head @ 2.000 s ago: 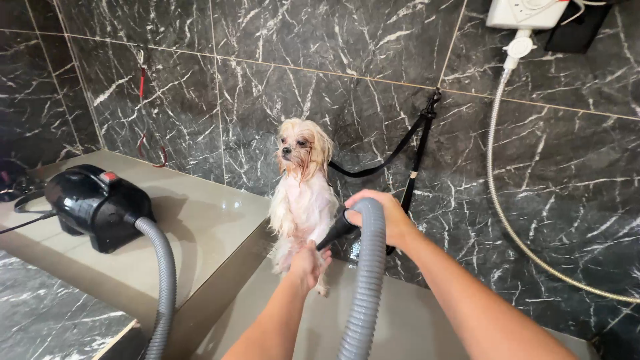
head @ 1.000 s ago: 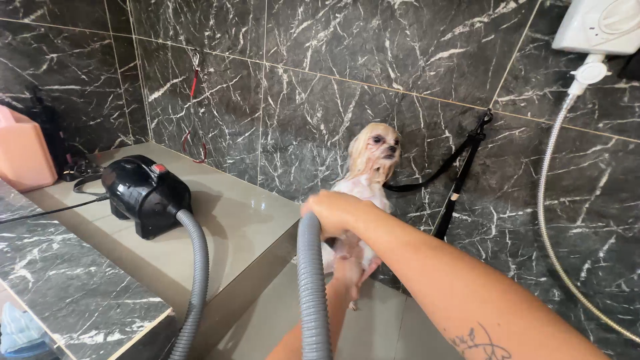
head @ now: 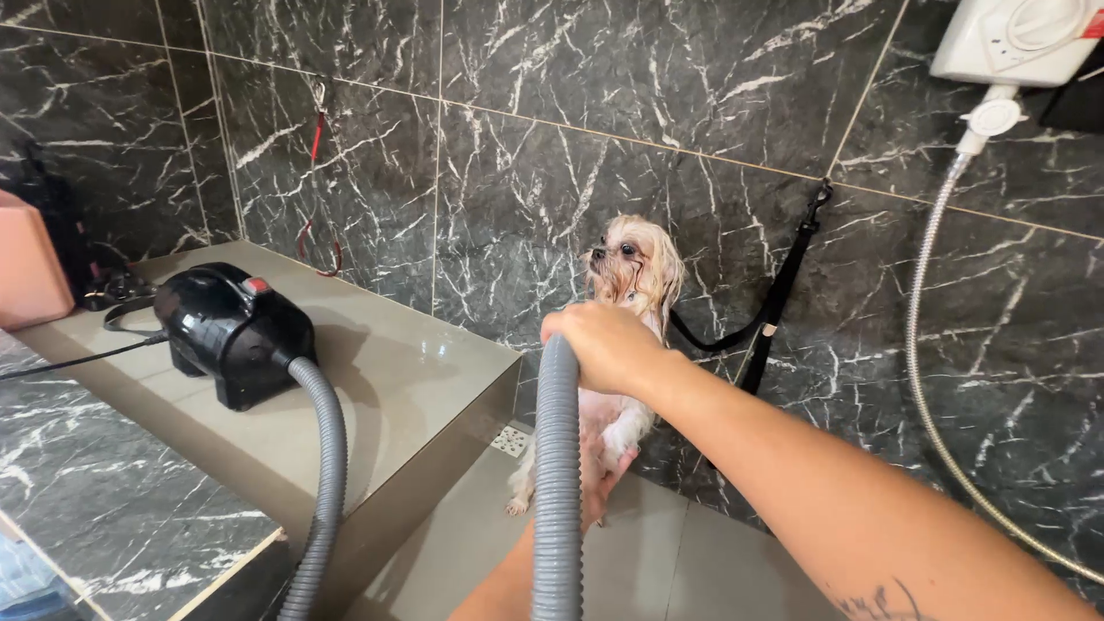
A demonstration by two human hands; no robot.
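Observation:
A small wet dog with pale fur (head: pixel 636 259) is upright against the marble-patterned wall, its head turned to the left. My right hand (head: pixel 601 341) is closed around the end of a ribbed grey dryer hose (head: pixel 558 483) in front of the dog's chest; the nozzle is hidden behind the hand and hose. Low down, my left hand (head: pixel 601 483) holds the dog by a front leg and lower body, partly behind the hose. The black pet dryer (head: pixel 233 328) with a red switch stands on the raised tiled ledge, its hose running down from it.
A black tether (head: pixel 780 289) runs from a wall hook to the dog. A red cord (head: pixel 316 142) hangs on the wall at left. A white water heater (head: pixel 1018 39) with a metal shower hose (head: pixel 917 345) is at right. A pink container (head: pixel 30 263) and the ledge's edge (head: pixel 440 431) lie left.
The dog's head has turned from right to left since one second ago. My right hand has moved across from the dog's right side to its front since two seconds ago.

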